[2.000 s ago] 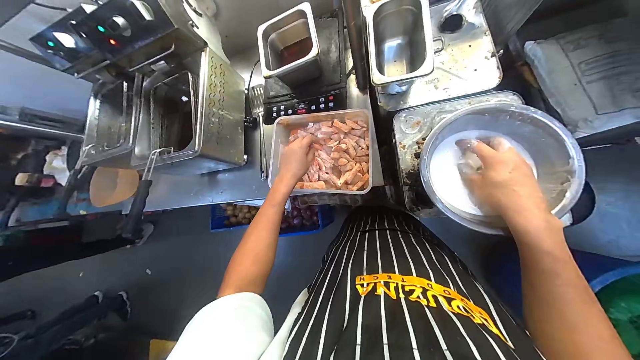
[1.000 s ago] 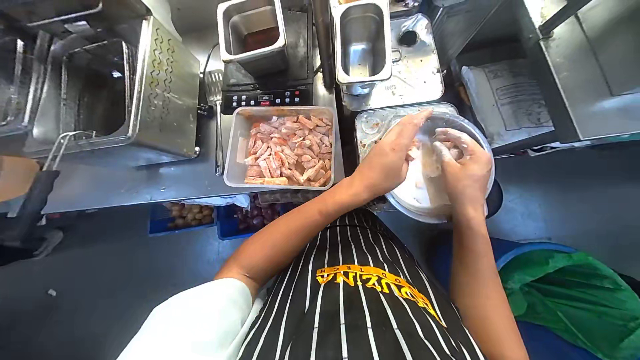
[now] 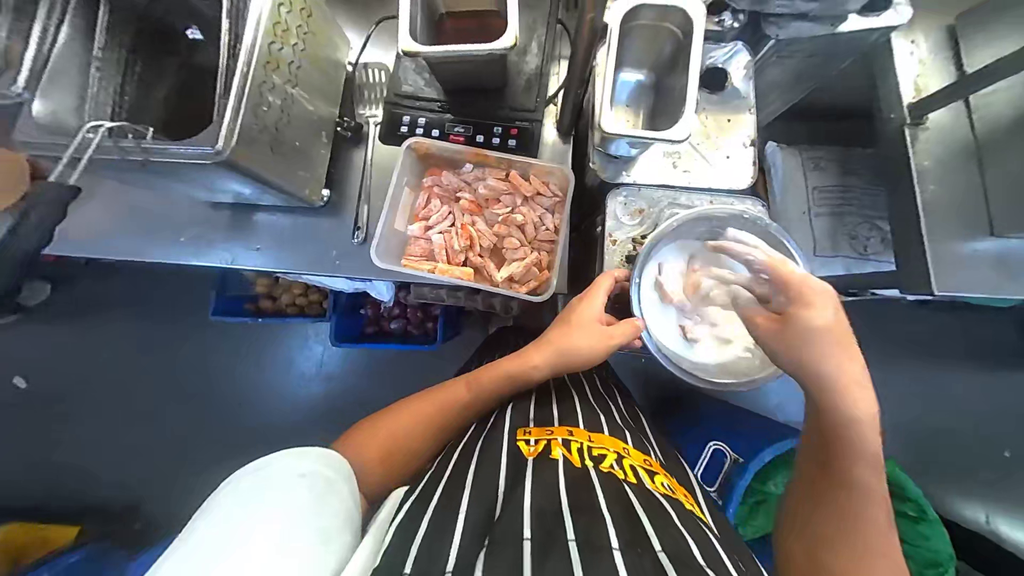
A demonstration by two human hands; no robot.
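A round metal bowl [image 3: 640, 300] holds white flour-like powder [image 3: 720, 352] with several pale strips of raw meat [image 3: 680, 292] in it. My left hand [image 3: 592, 328] grips the bowl's near left rim, thumb and fingers on the wall. Over the right part of the powder is my right hand [image 3: 776, 304], floury and blurred, fingers bent down among the strips; whether it holds any is unclear. Left of the bowl, a translucent plastic tub [image 3: 384, 232] is filled with reddish, powder-dusted meat strips [image 3: 480, 224].
An induction cooker [image 3: 460, 132] carries a steel pan [image 3: 460, 48] behind the tub. A slotted spatula [image 3: 369, 120] lies to its left, beside a deep fryer [image 3: 280, 104]. Behind the bowl stands another steel pan [image 3: 652, 72]. Blue crates [image 3: 388, 340] sit below the counter, and a blue bin [image 3: 736, 448] stands low right.
My left hand was in the tub two seconds ago, then over the bowl, and now holds its rim. My right hand has stayed at the bowl, where strips now lie in the powder.
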